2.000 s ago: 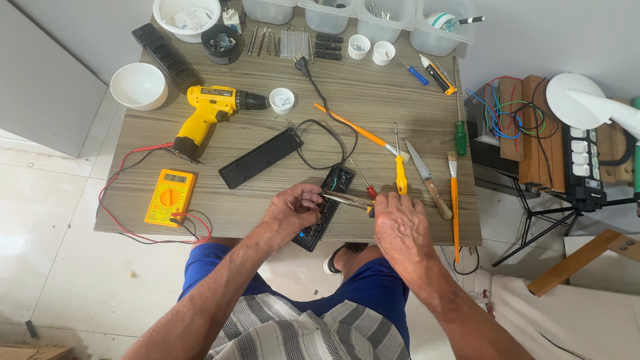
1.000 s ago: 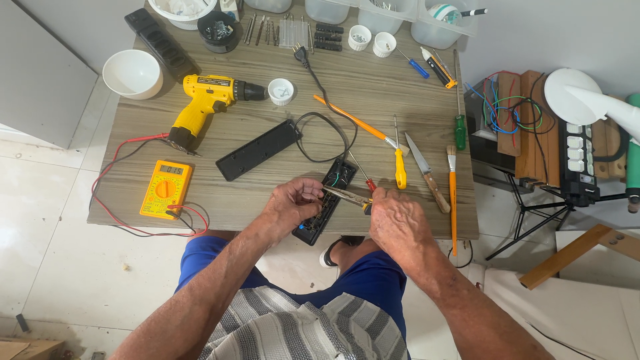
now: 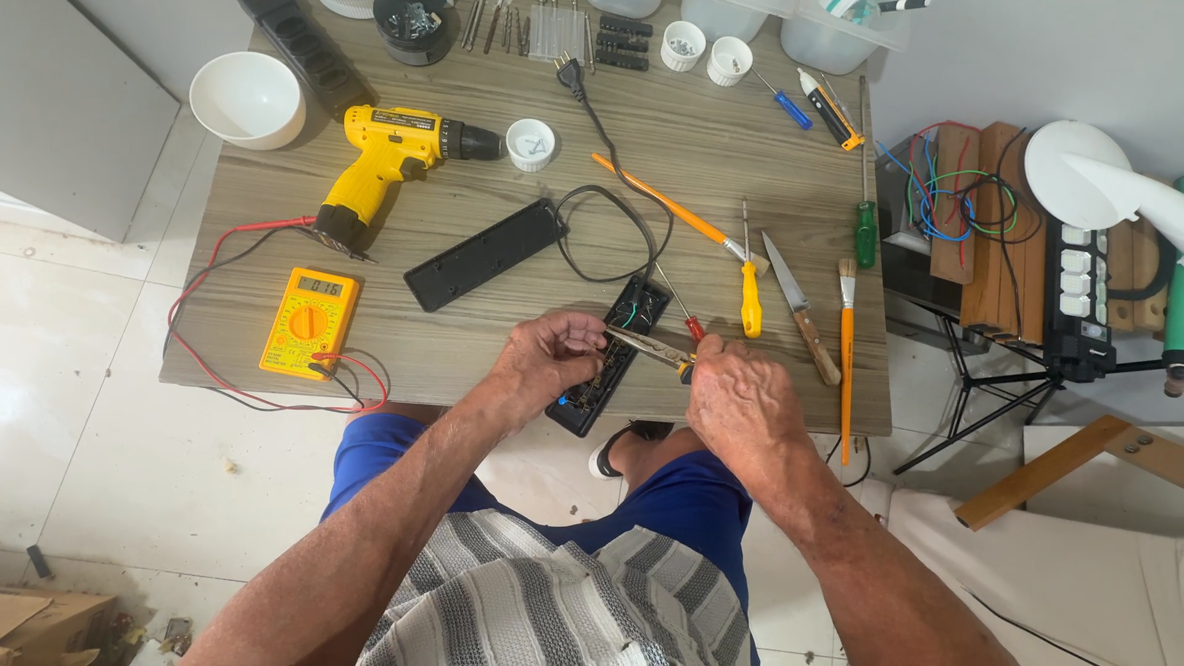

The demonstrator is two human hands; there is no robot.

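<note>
My right hand [image 3: 745, 393] grips the handles of long-nose pliers [image 3: 652, 346], whose jaws reach left to the fingertips of my left hand [image 3: 555, 361]. The left thumb and fingers are bent close together by the jaw tips; whether they pinch something small cannot be told. Under both lies an opened black power strip housing [image 3: 583, 413] with metal contacts and green and blue wires, its near end past the table's front edge. Its black cover [image 3: 483, 254] rests to the upper left. The power cord [image 3: 606, 139] loops behind it, with the plug farther back.
A yellow multimeter [image 3: 309, 324] and a yellow cordless drill [image 3: 384, 162] are at the left. A red screwdriver [image 3: 694, 327], yellow screwdriver [image 3: 750, 301], wooden-handled knife [image 3: 814, 347] and brushes lie rightward. White cups [image 3: 531, 145] and plastic containers [image 3: 832, 42] stand farther back.
</note>
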